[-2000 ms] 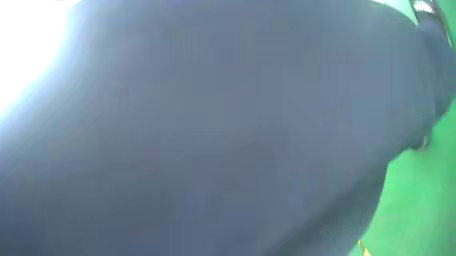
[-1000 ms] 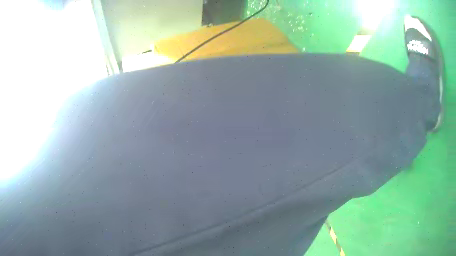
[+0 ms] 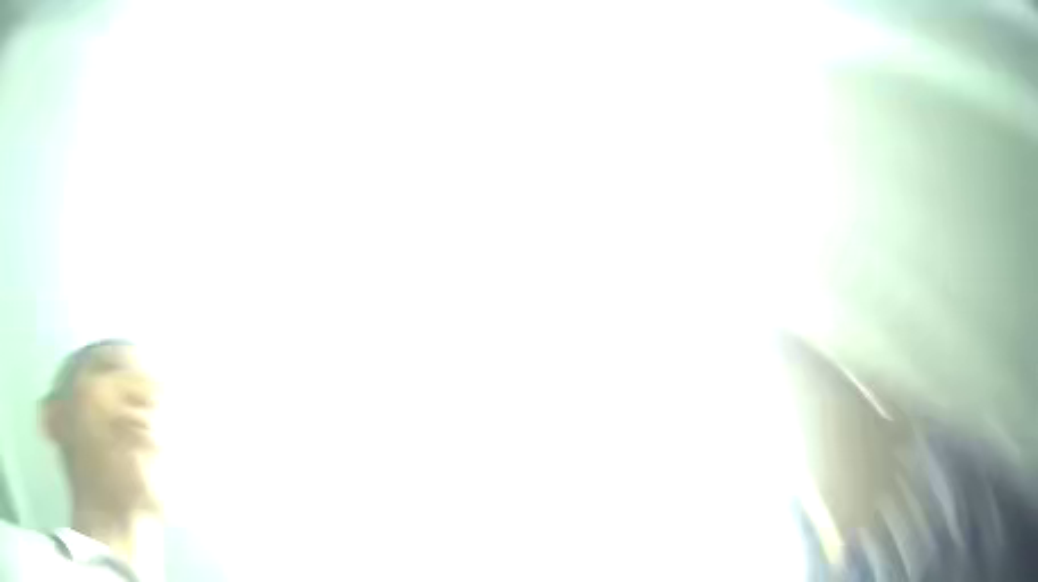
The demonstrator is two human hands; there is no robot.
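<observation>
White glare fills most of the head view, and nothing that is worked on can be made out. Neither my left hand nor my right hand can be seen. At the lower right is a blurred brownish shape (image 3: pixel 859 443) with a bright curved edge, beside dark bluish cloth (image 3: pixel 968 523). I cannot tell what the brownish shape is.
A person (image 3: pixel 108 432) in a light collared top shows at the lower left edge, partly lost in the glare. A pale grey-green surface (image 3: pixel 956 227) is blurred on the right.
The dark trousers, shoe, green floor and brown carton are gone from view. Glare, a person at the lower left and a blurred shape at the lower right show instead.
</observation>
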